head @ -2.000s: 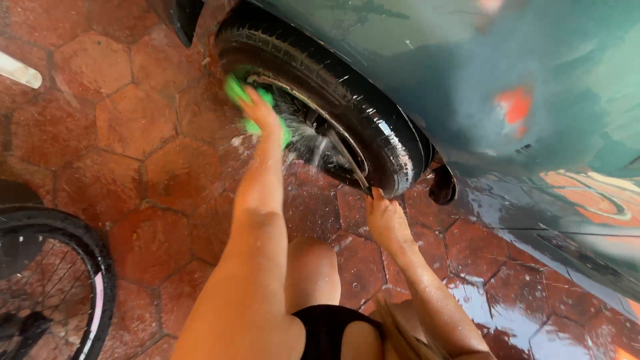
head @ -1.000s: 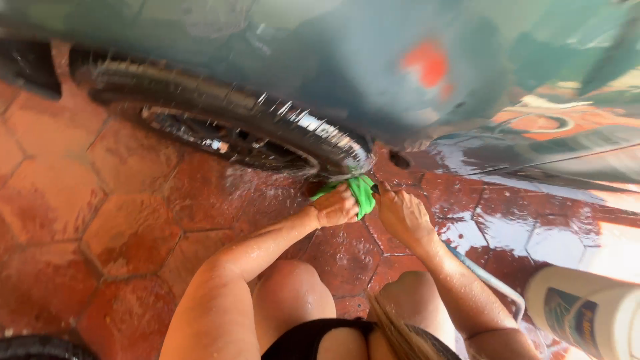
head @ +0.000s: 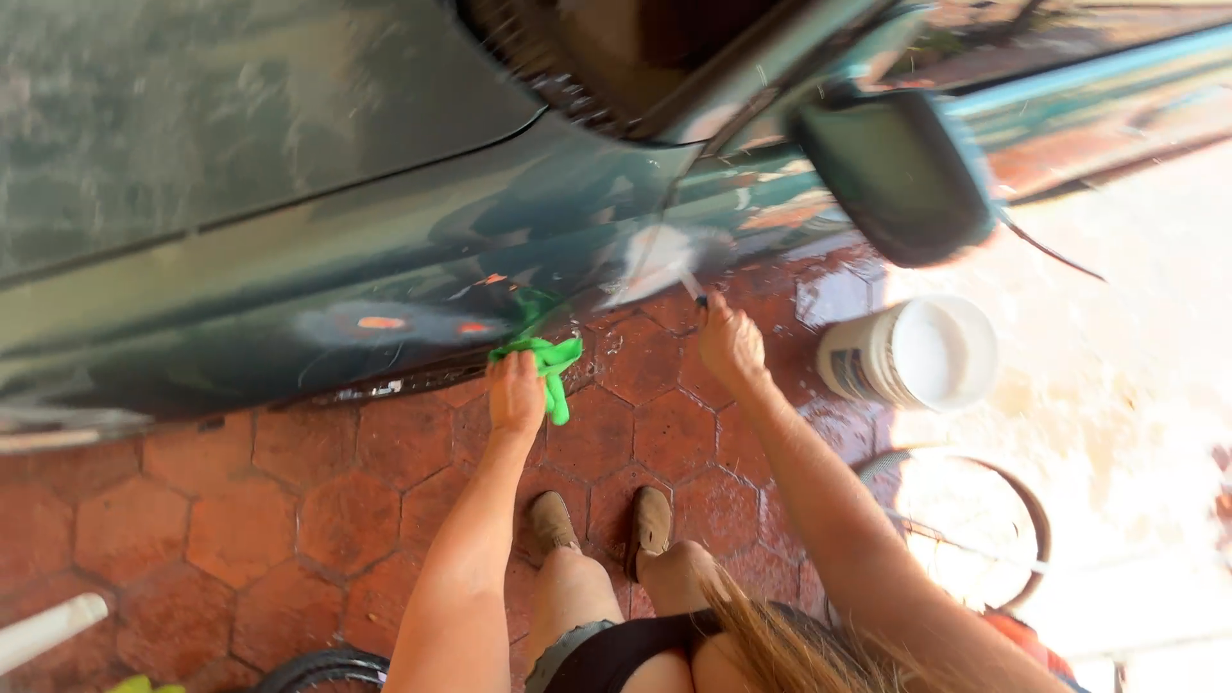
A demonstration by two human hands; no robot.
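Observation:
My left hand (head: 517, 397) holds a bright green cloth (head: 549, 356) against the lower side of the dark green car's front fender (head: 404, 260). To its right, my right hand (head: 730, 337) grips the end of a hose (head: 700, 296), with a blurred spray of water leaving it toward the car's side behind the wheel arch. The wet side panel shows an orange marker light or reflection. My fingers hide part of the hose end, and the fender hides most of the front tyre.
A white bucket (head: 938, 351) of whitish liquid stands at the right, near the car's side mirror (head: 895, 173). Below it lies a looped hose or wheel rim (head: 1035, 520). A bicycle tyre (head: 322, 669) and a white pipe (head: 53, 630) are at lower left, on wet hexagonal tiles (head: 318, 529).
The green cloth was at the wheel's rim two seconds ago, then by the tyre's edge; now it is against the fender. I have risen, and the view now takes in the hood and mirror.

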